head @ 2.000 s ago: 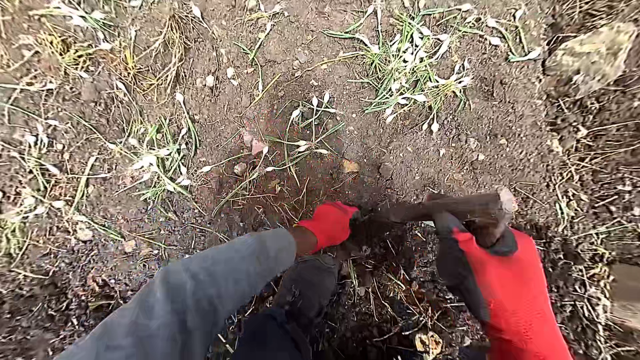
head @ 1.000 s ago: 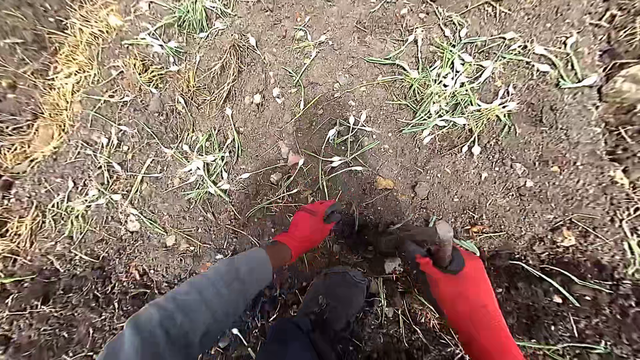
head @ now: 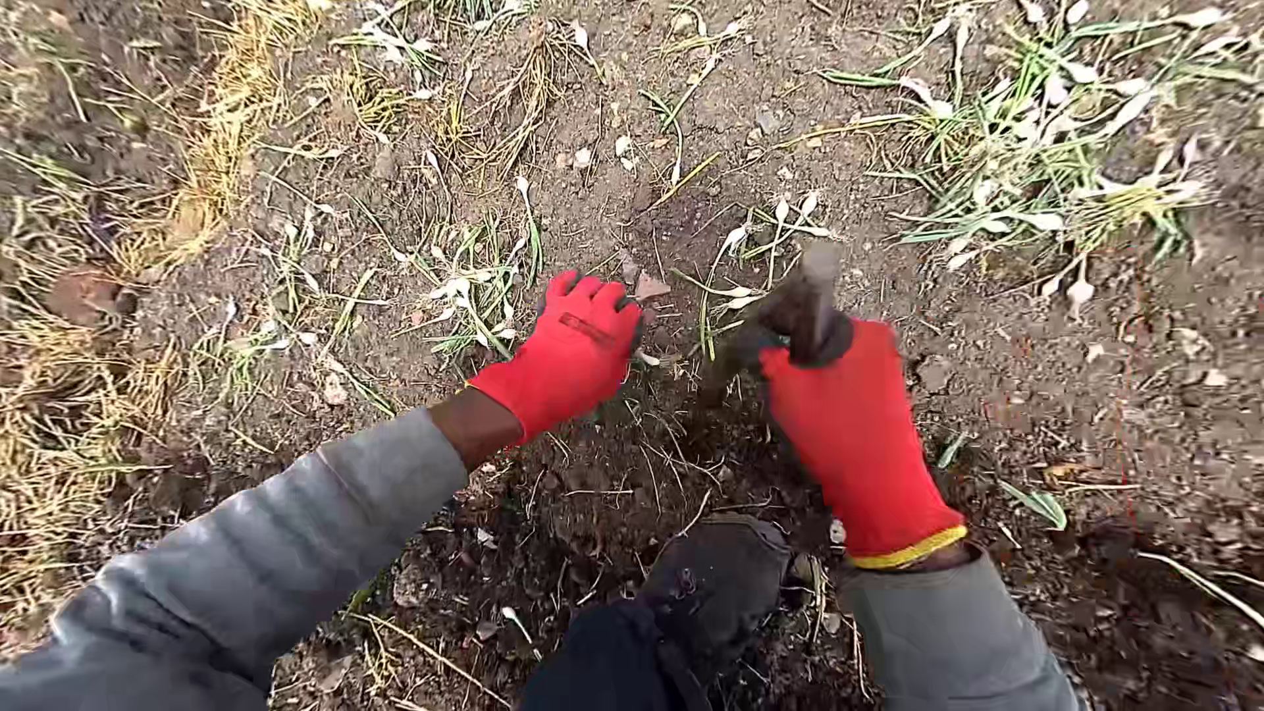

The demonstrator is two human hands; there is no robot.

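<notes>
My left hand (head: 576, 354), in a red work glove, is low over the soil beside a small cluster of bulb plants (head: 474, 291) with white bulbs and green leaves. Its fingers curl downward, and whether they hold anything is hidden. In its matching glove, my right hand (head: 844, 425) grips a short-handled digging tool (head: 818, 296), blurred, whose dark head points left and down towards the soil. A few more bulb plants (head: 736, 291) lie just beyond the tool. The largest heap of bulb plants (head: 1027, 148) is at the upper right.
Dark, loosened soil (head: 612, 513) lies below my hands, with my shoe (head: 721, 573) on it. Dry yellow straw (head: 232, 128) runs down the left side. A flat stone chip (head: 650, 286) sits between the hands, and a rounded brown stone (head: 87, 296) is at far left.
My left hand has moved up and left, away from the tool, to the small cluster of bulb plants. My right hand keeps its grip on the tool, whose handle now points more upward.
</notes>
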